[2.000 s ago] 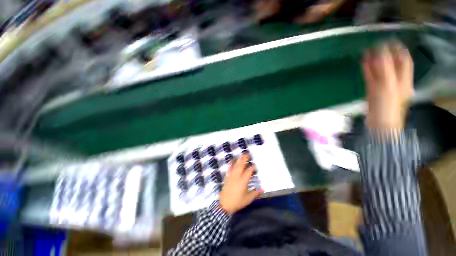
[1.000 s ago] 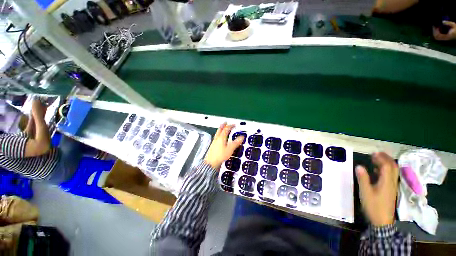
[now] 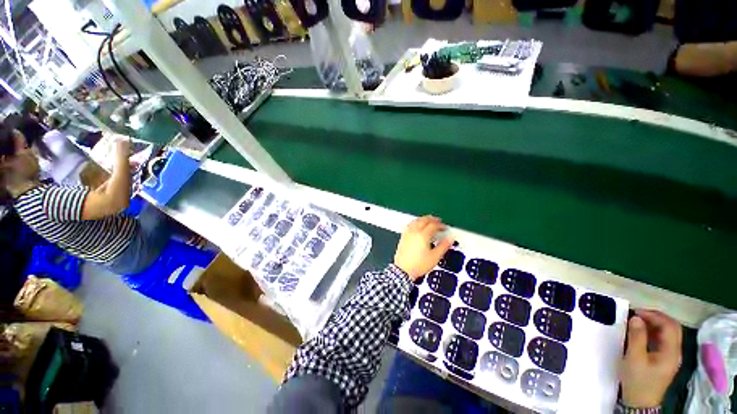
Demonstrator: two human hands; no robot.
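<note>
A white sticker sheet with rows of black face stickers lies on the worktop in front of me; a few spots along its near edge are grey. My left hand rests on the sheet's upper left corner, fingers curled; whether it pinches the edge or a sticker I cannot tell. My right hand is at the sheet's right edge, fingers bent, and its grip is also unclear. A white cloth with a pink piece on it lies at the far right, cut off by the picture's edge.
Bagged sticker sheets lie to the left. The green belt runs behind the worktop. A white board with a small pot stands beyond it. A person in a striped shirt sits at left near an open carton.
The view has swung left, so the sheet and cloth appear further right and lower. My right hand has moved from beside the cloth to the sheet's right edge. My left hand stays at the upper left corner.
</note>
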